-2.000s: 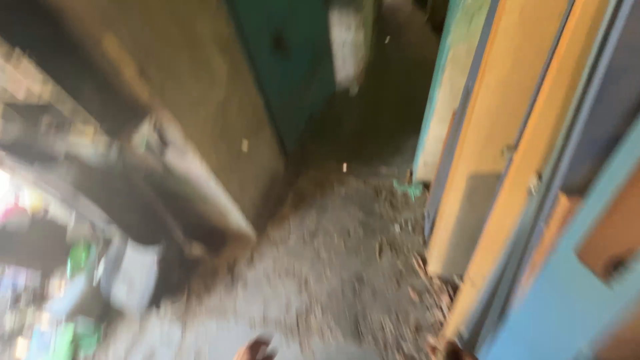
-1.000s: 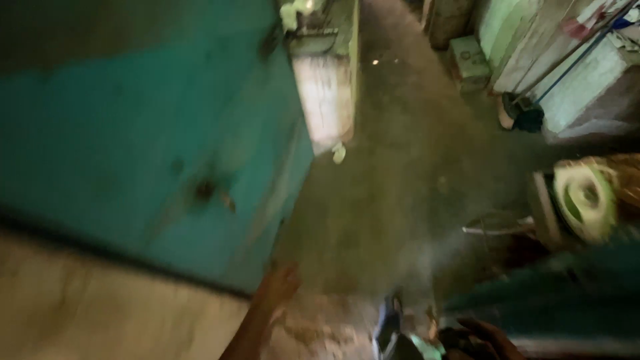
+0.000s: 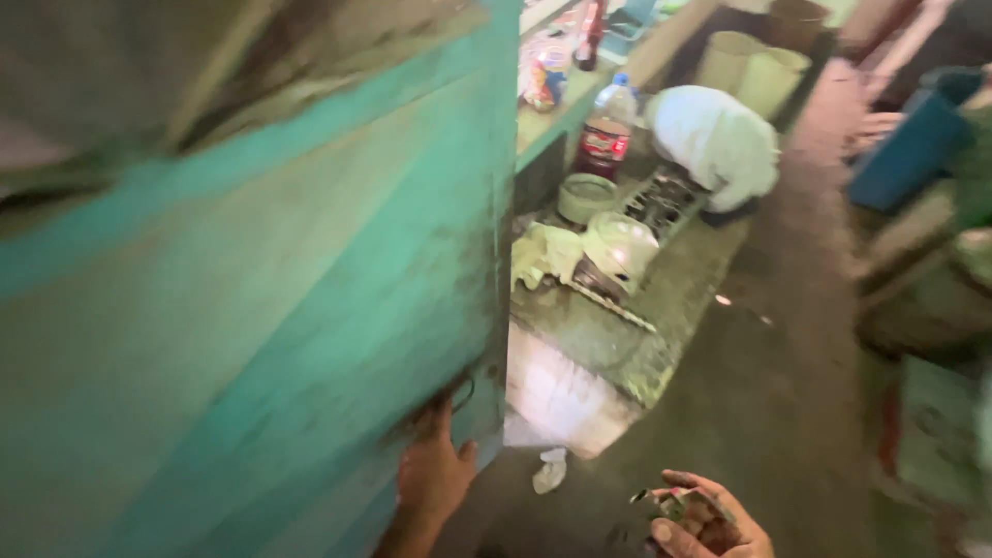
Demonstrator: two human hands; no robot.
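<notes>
My left hand (image 3: 438, 465) touches a teal door (image 3: 349, 310) near its edge, fingers beside a small ring pull (image 3: 463, 394); it does not seem to hold anything. Low at the right of the head view, my right hand (image 3: 709, 519) has its fingers bent around a small object (image 3: 676, 504), partly metallic, too blurred to name. Past the door edge lies a counter slab (image 3: 659, 341) with a lidded pot (image 3: 620, 244), a round container (image 3: 587, 198), a bottle of dark drink (image 3: 604, 132) and a pale cloth-like bundle (image 3: 713, 143).
A stove-like grate (image 3: 663, 203) lies on the counter. A crumpled white scrap (image 3: 550, 470) is on the dark floor (image 3: 744, 395) below. Along the right side are a blue bin (image 3: 903, 147) and blurred items. A shelf (image 3: 558, 116) with packets and a red bottle (image 3: 590, 35) stands behind the door.
The view has moved on to the doorway, with the door and counter now nearer. My left hand, just off the door's lower edge a second ago, is now against it near the ring.
</notes>
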